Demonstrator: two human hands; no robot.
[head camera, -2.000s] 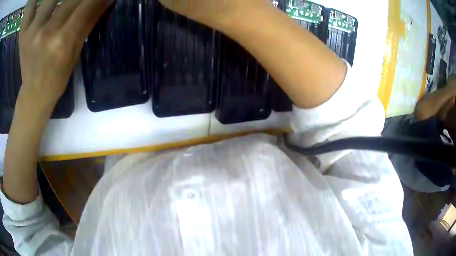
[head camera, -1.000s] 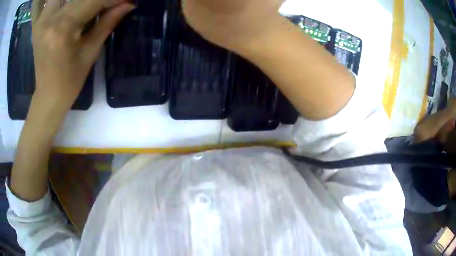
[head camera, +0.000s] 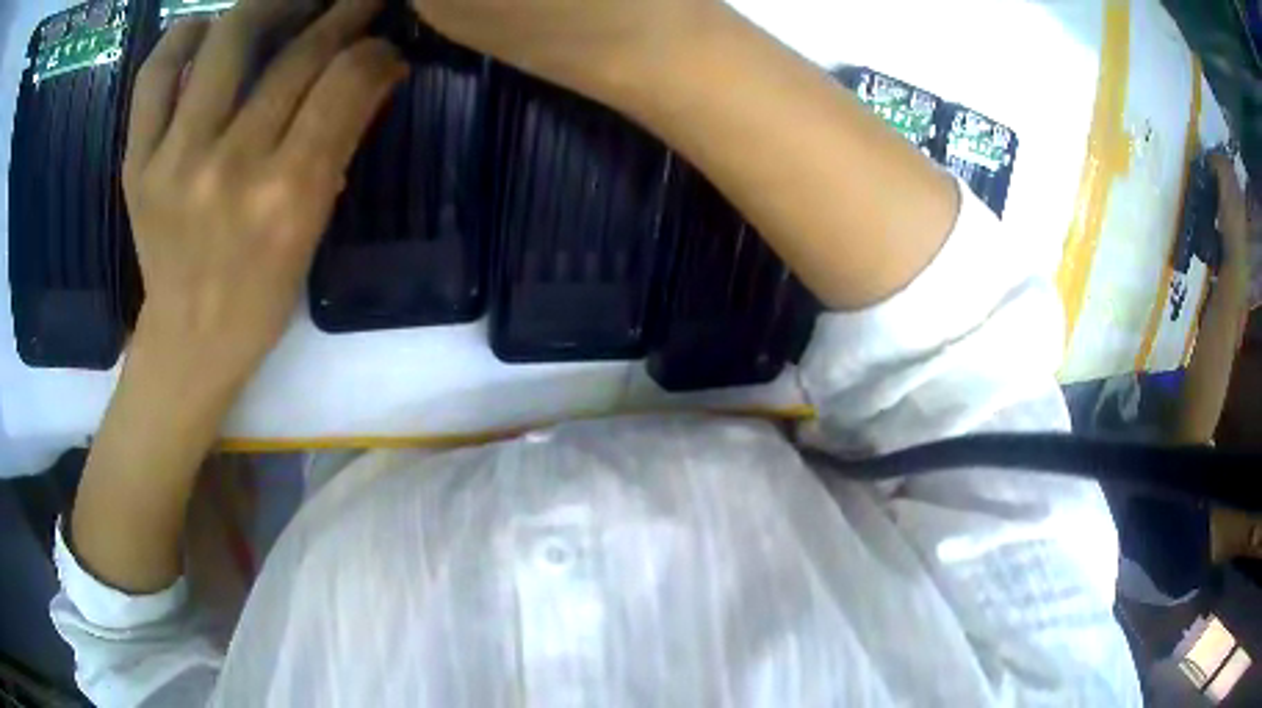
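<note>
Several black housings (head camera: 574, 235) lie in a row on the white table covering (head camera: 415, 394). Green circuit boards (head camera: 80, 49) show at the top ends of the housings at the left and right. My left hand (head camera: 235, 180) is over the housings at the left, fingers bent, fingertips at the upper part of one housing; whether it holds anything cannot be told. My right hand (head camera: 554, 21) is cut off by the top edge, its fingers out of the picture. My right forearm crosses over the housings on the right.
A thick black cord (head camera: 997, 454) runs from my right sleeve to the right edge. Yellow tape (head camera: 1096, 180) lines the covering. Another person's arm (head camera: 1221, 332) reaches over the bench at the right. A pale carton (head camera: 1211, 657) is low at the right.
The view has shifted, so the housings appear further right and lower. My left hand has moved right with its fingers bent. The other person's arm now reaches up over the bench.
</note>
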